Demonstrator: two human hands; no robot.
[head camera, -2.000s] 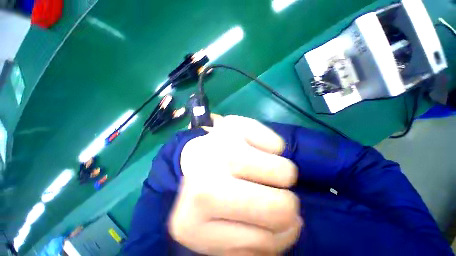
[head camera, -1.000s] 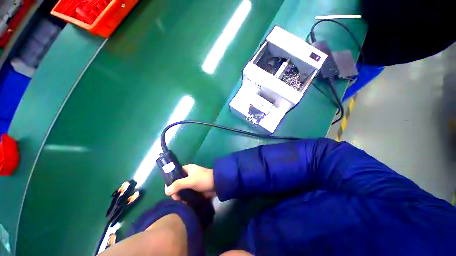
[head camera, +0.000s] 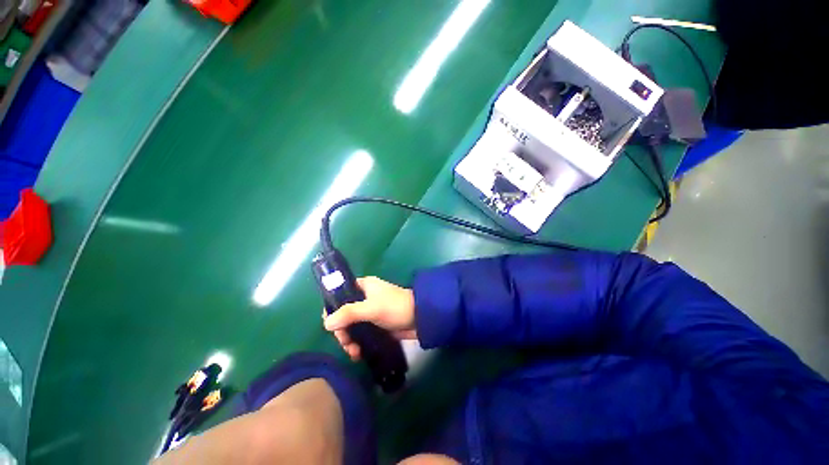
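Observation:
My right hand (head camera: 374, 311) is closed around the black electric screwdriver (head camera: 362, 320), which lies slanted, its cord end up and its other end pointing down right. Its bit cannot be made out. My left hand (head camera: 282, 431) is large, close to the camera and cut off by the lower edge; its fingers are hidden. Black cable assemblies (head camera: 193, 400) with coppery ends lie on the glossy green surface at the lower left, partly cut off by the edge. The white-grey screw feeder (head camera: 564, 127), with loose screws in its open compartment, stands at the upper right.
The screwdriver cord (head camera: 436, 214) loops above my right hand and runs right behind my sleeve. A dark grey block (head camera: 682, 116) and wiring sit beside the feeder, with a thin white stick (head camera: 673, 23) above. A red bin (head camera: 27, 229) is at the left; part of an orange-red crate (head camera: 221, 7) is at the top.
My fist no longer fills the middle as it did two seconds ago. Since one second ago the view has shifted, so the feeder sits further right and the cables lower. My right hand still holds the screwdriver.

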